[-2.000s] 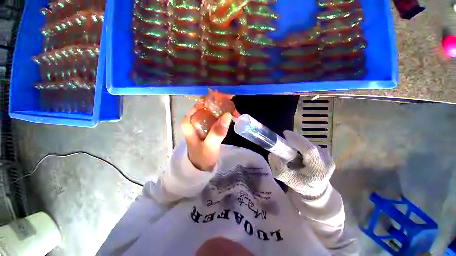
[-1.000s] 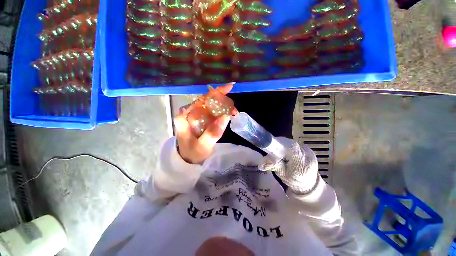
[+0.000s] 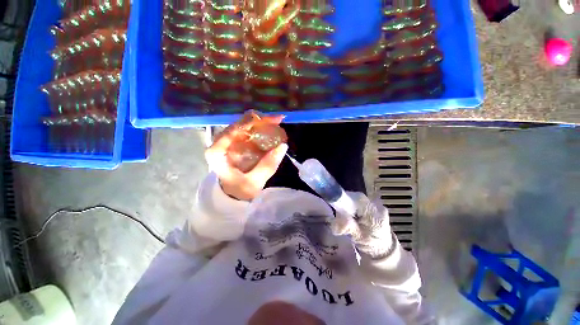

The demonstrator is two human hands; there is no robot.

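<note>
My bare left hand holds a glossy amber-orange soft piece just below the near rim of the blue work tray. My right hand, in an off-white knitted glove, holds a clear syringe with bluish contents, pointing up and left. Its thin pale needle is close to my left thumb and the piece; I cannot tell if it touches the piece. The work tray holds rows of dark red-brown pieces with green glints and one brighter orange piece on top.
A second blue tray with rows stands at the left. On the speckled brown worktop at the right lie a pink ball and a dark red packet. Below are a drain grate, a blue stool, a cable and a pale green cylindrical object.
The needle now shows between syringe and left hand. Both hands have shifted left, and the syringe is further from my left fingers. The trays sit slightly differently in view.
</note>
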